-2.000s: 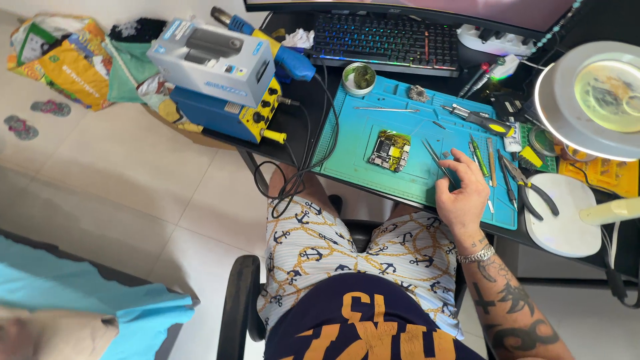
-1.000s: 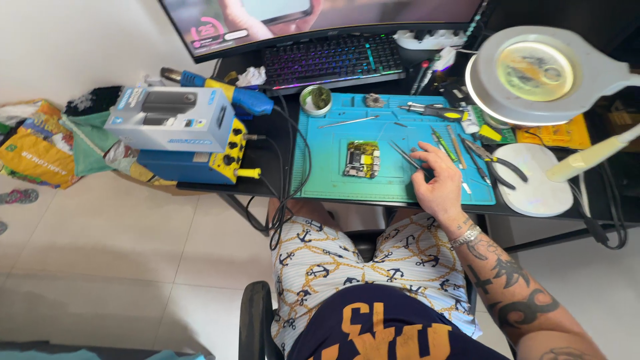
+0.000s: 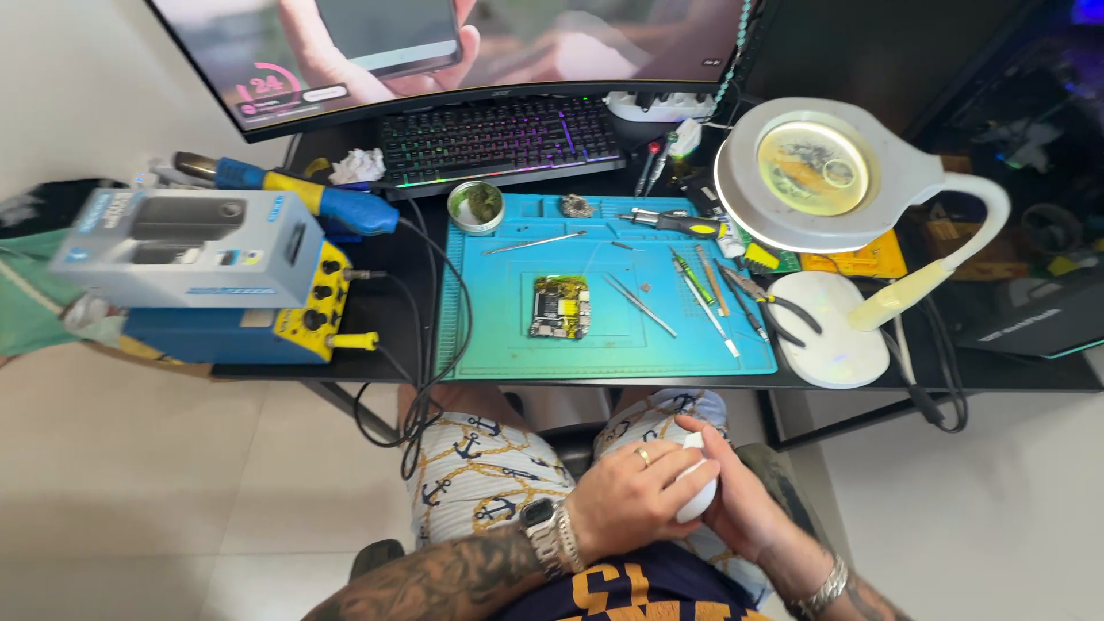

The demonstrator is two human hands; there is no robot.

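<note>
Above my lap, in front of the desk edge, my left hand [image 3: 634, 496] and my right hand [image 3: 742, 492] are both closed around a small white object [image 3: 696, 493]; my fingers cover much of it, and its kind is unclear. A small circuit board [image 3: 560, 307] lies on the teal work mat [image 3: 483, 354]. Metal tweezers [image 3: 641, 305] rest just right of the board. Farther right on the mat are a green pen-like tool [image 3: 693, 280] and other slim tools. Long-nose pliers [image 3: 768, 302] with dark handles lie across the mat's right edge.
A magnifier lamp [image 3: 806, 177] stands on its white base [image 3: 828, 332] at right. At left, a boxed product [image 3: 190, 246] sits on a blue and yellow soldering station [image 3: 233, 335], with cables hanging over the desk edge. A round tin [image 3: 476, 207], a keyboard [image 3: 504, 142] and a monitor [image 3: 483, 90] are behind.
My right hand has left the mat and the tweezers, moving down to my lap. My left hand has come into view, and both hands now hold the white object. The view has shifted.
</note>
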